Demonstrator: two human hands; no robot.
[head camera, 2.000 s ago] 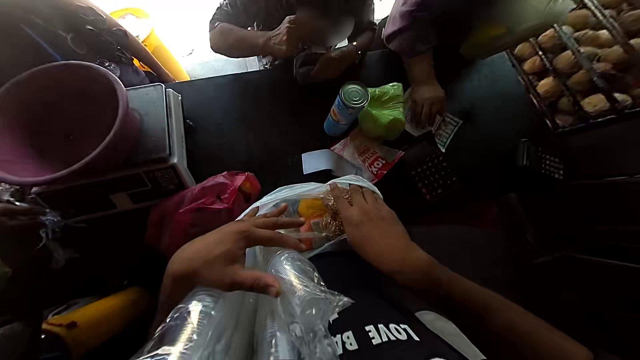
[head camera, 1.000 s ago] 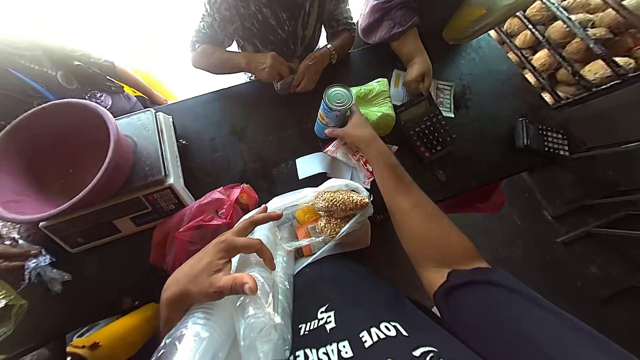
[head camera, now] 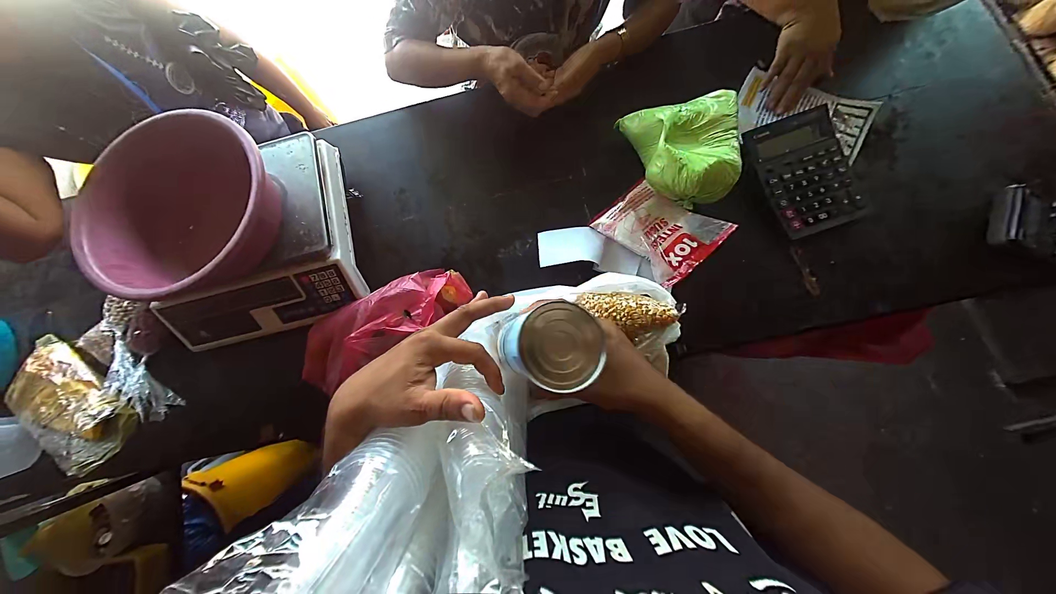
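My right hand (head camera: 615,371) grips a metal can (head camera: 563,346), its flat lid facing up, over a white plastic bag (head camera: 635,289). In that bag lies a clear packet of golden grains or nuts (head camera: 629,311). My left hand (head camera: 417,379) is beside the can with fingers spread and nothing in them. Below it, long clear plastic sleeves (head camera: 404,503), seemingly of stacked cups, lean against my body. A red plastic bag (head camera: 388,322) lies just beyond my left hand. The can hides part of the white bag's contents.
On the black table (head camera: 462,198) are a scale (head camera: 309,198) with a purple basin (head camera: 169,202), a green bag (head camera: 689,148), a red-and-clear wrapper (head camera: 664,231), white paper (head camera: 569,247) and a calculator (head camera: 804,169). Across it, one person's hands (head camera: 536,78) are together; another hand (head camera: 800,62) presses on paper.
My right hand has brought the can from beside the green bag to above the white bag. My left hand stays spread near the plastic sleeves. The view has shifted closer to the table.
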